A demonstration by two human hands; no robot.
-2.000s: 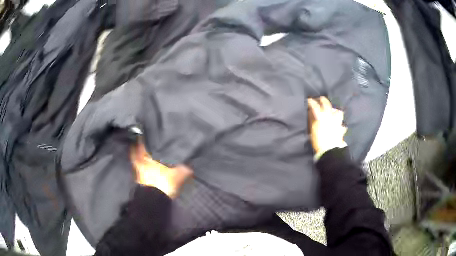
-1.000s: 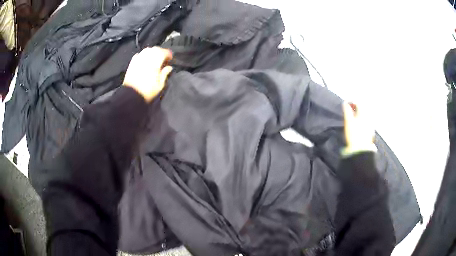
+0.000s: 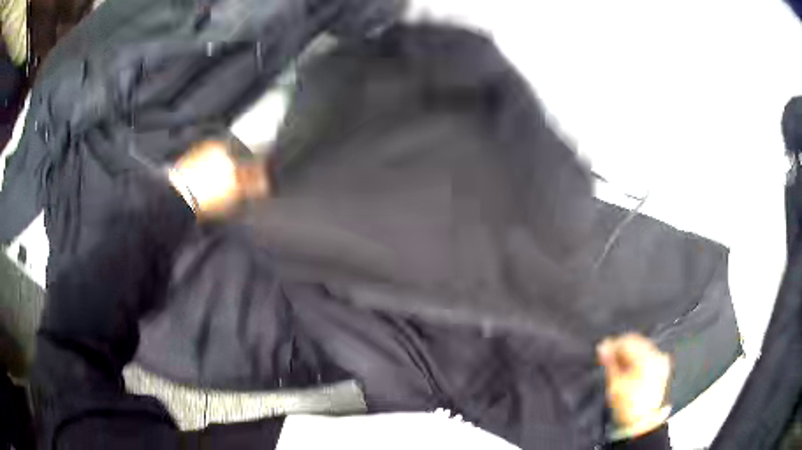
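A dark jacket (image 3: 422, 176) lies over the middle of the white table, its upper part blurred by motion. My left hand (image 3: 215, 182) is at the left end of a blurred fabric edge and grips it. My right hand (image 3: 635, 373) grips the same edge at its lower right end, fingers closed on the cloth. The edge runs slanting between both hands. A thin cord (image 3: 618, 230) lies at the right over a flat jacket part. Scissors cannot be made out.
More dark garments (image 3: 97, 97) are piled at the left and upper left. The white table (image 3: 668, 88) shows at the upper right. Another dark garment (image 3: 778, 325) hangs along the right edge. Speckled floor (image 3: 237, 402) shows at the lower left.
The jacket has been turned and its dark fabric pulled down toward me. My left hand has moved left and down, my right hand far down. The light fabric folds are now covered.
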